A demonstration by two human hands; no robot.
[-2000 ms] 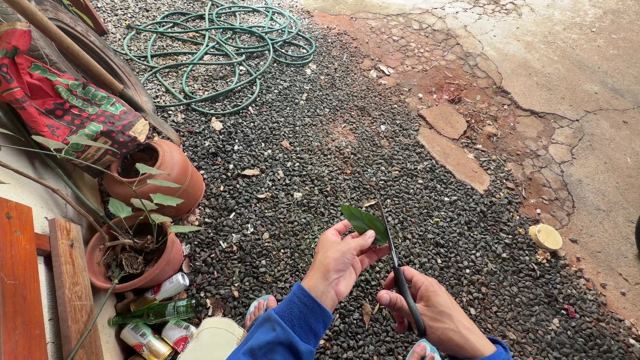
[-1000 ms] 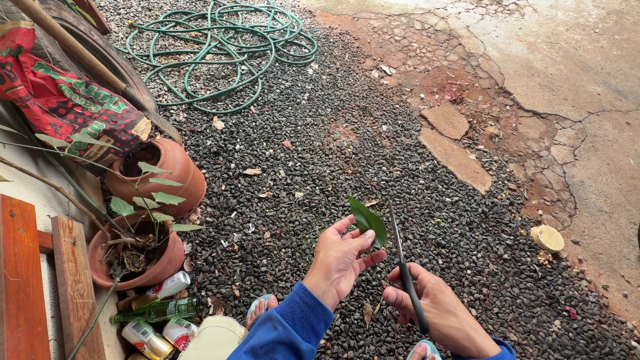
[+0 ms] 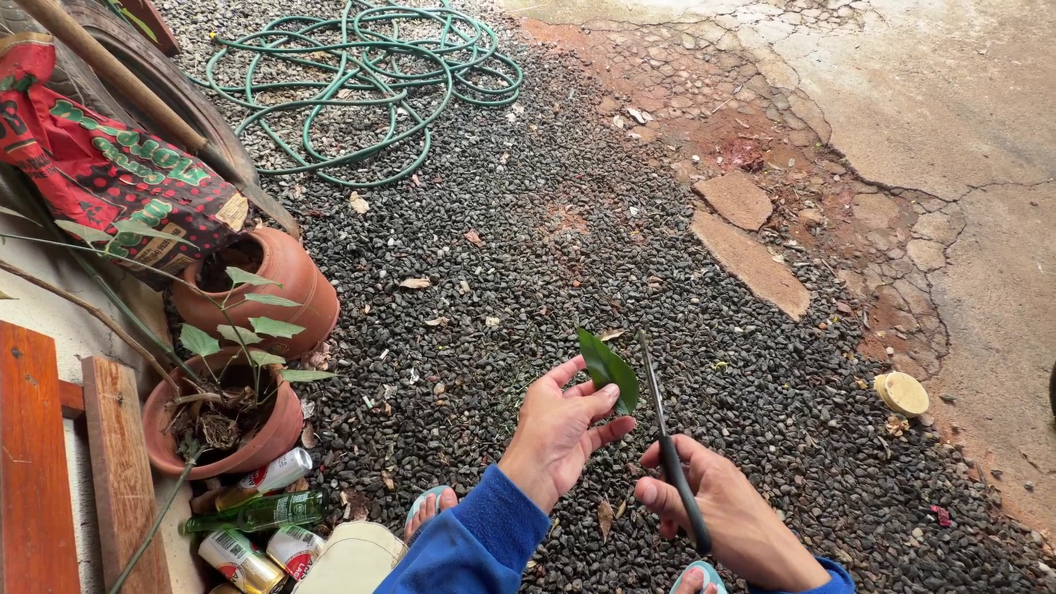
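A green leaf (image 3: 608,371) is pinched between the thumb and fingers of my left hand (image 3: 561,429), its pointed tip up. My right hand (image 3: 726,503) holds a slim metal tool with a black handle (image 3: 685,503), probably scissors or a knife; which one I cannot tell. Its narrow blade points up, just right of the leaf, with a gap between them. Both hands are above dark gravel, in blue sleeves. The fingers of my right hand hide part of the handle.
Terracotta pots (image 3: 285,289), one with a plant, stand at left beside a red printed bag (image 3: 107,165), cans (image 3: 239,561) and a green bottle (image 3: 280,511). A green hose (image 3: 371,91) lies coiled on the gravel. Cracked concrete (image 3: 932,107) is at right; a round yellowish lid (image 3: 901,393) lies near its edge.
Two seconds ago the leaf lay more level and met the blade. Now it is turned more upright, and the blade is apart from it. Both hands keep their hold.
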